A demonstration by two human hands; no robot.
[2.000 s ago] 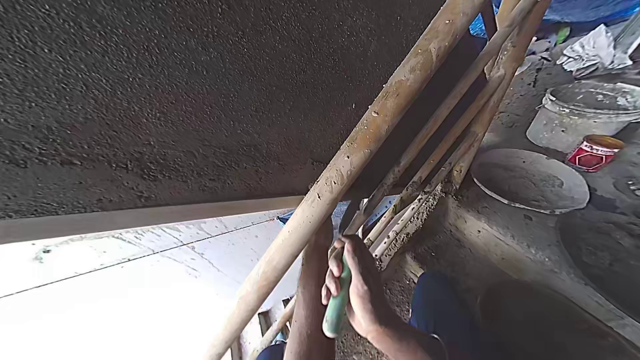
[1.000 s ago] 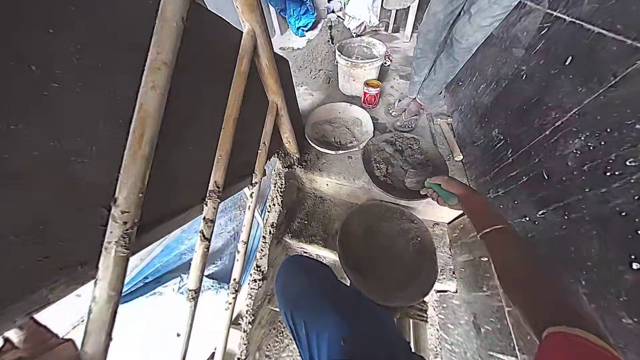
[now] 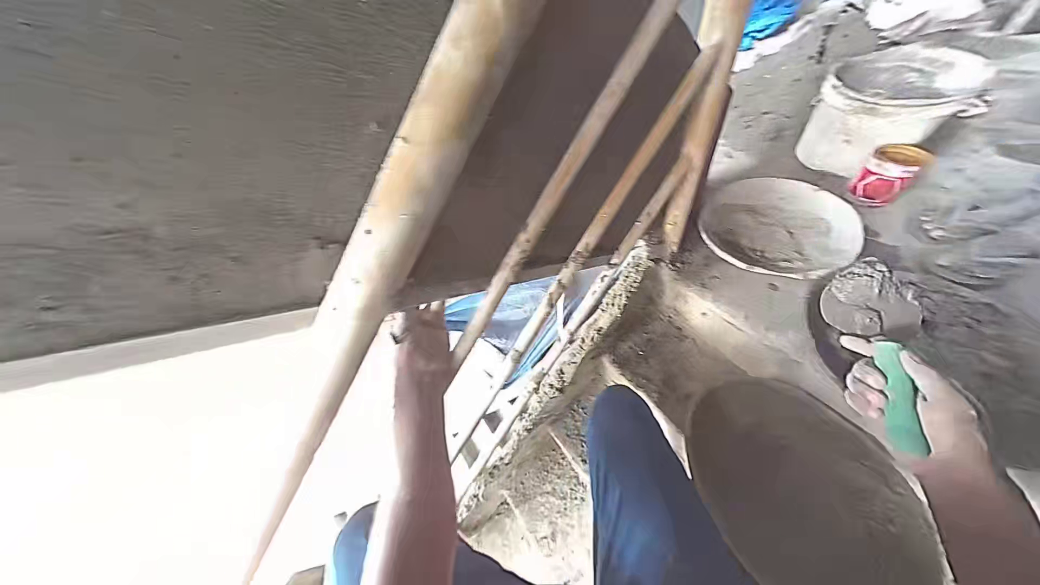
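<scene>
My right hand (image 3: pixel 918 398), at the lower right, is closed around the green handle of a trowel (image 3: pixel 900 398). Wet mortar (image 3: pixel 869 296) lies at the trowel's blade, beside the dark mortar pan partly hidden behind it. My left arm reaches up between bamboo poles, and my left hand (image 3: pixel 421 325) is at the lower edge of the dark plastered wall (image 3: pixel 179 162). Its fingers are partly hidden there, and what it touches cannot be made out. The thick bamboo pole (image 3: pixel 406 187) slants just left of and above that hand.
Thinner bamboo poles (image 3: pixel 569 162) cross in the middle. To the right are a shallow pan (image 3: pixel 780 227), a whitish bucket (image 3: pixel 886 114) and a red tin (image 3: pixel 887 175). A large round dark pan (image 3: pixel 804 487) lies by my knee. Blue sheeting (image 3: pixel 508 317) shows beyond the rough ledge.
The view has swung left from the pans toward the wall. The trowel, at the dark pan a second ago, now has mortar at its blade. The other person's legs are out of view.
</scene>
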